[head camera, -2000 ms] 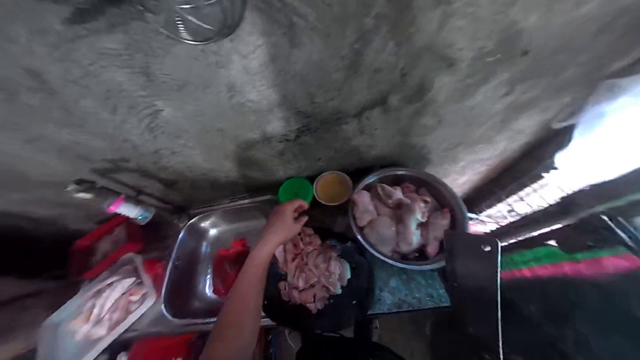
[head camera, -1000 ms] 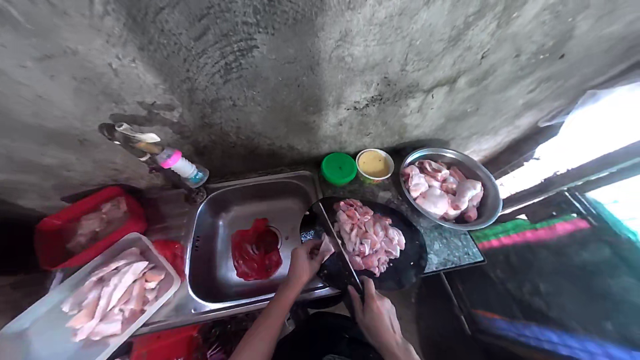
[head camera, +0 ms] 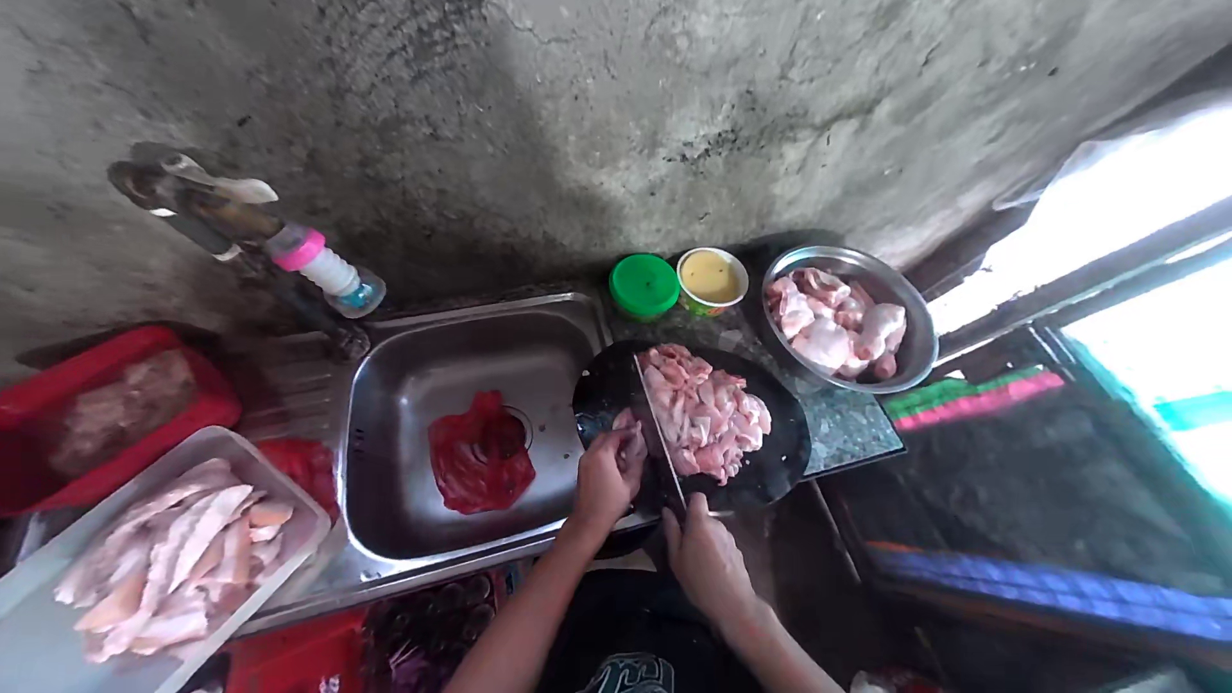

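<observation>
My right hand grips the handle of a long knife, whose blade lies across a dark oval cutting board. To the blade's left, my left hand holds a small piece of raw meat against the board. A heap of cut raw meat pieces lies just right of the blade. Behind the board stand a green-lidded tub and an open tub of yellowish contents. A metal bowl of raw chicken pieces is at the back right.
Left of the board is a steel sink with a red plastic bag in it. A faucet rises behind. Farther left are a translucent tray of meat strips and a red container. A concrete wall stands behind.
Two seconds ago my left hand was reaching near the green-lidded tub; it is now at the board beside the blade. Since one second ago both hands have stayed there. The view has shifted.
</observation>
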